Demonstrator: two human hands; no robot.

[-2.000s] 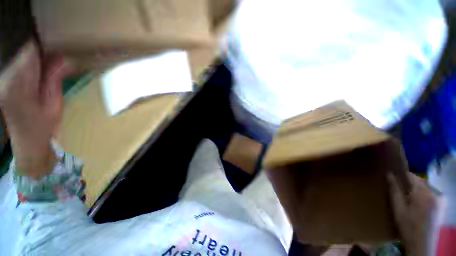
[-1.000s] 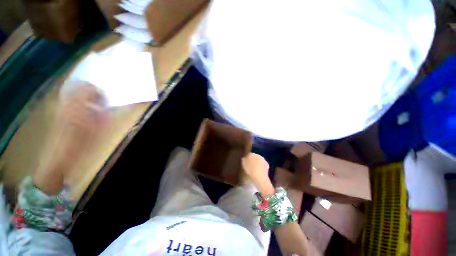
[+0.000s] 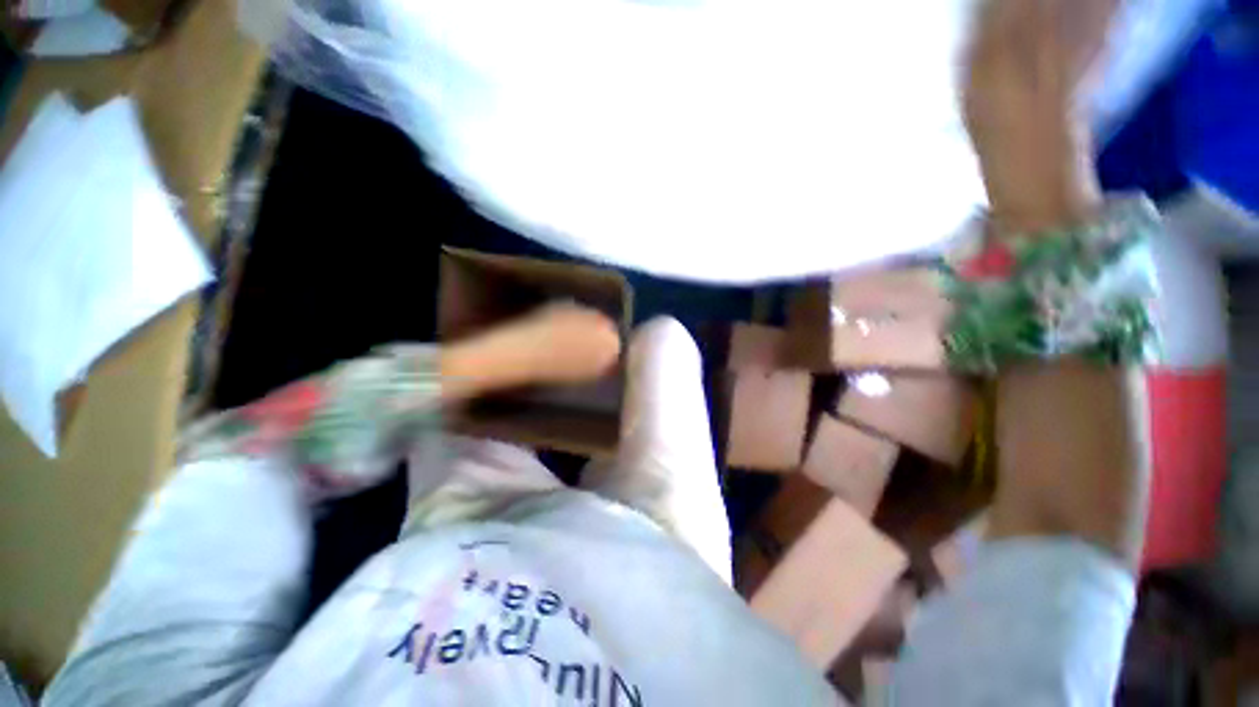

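Observation:
A small open brown carton sits between my knees with its opening facing up. My left hand is blurred and lies over the carton's opening; I cannot tell whether its fingers hold anything. My right hand reaches to the right side of the big poly bag at the top. Its fingers are cut off or lost in the glare, so its grip is unclear. The carton's inside is partly hidden by my left hand.
White foam pads lie on the cardboard-covered bench at the left. Loose brown cartons are heaped on the floor to the right. A blue bag or bin and a red and white object are at the far right.
My left hand has moved from the pads on the bench to the carton. My right hand has left the carton and moved up to the poly bag. The view has shifted rightward.

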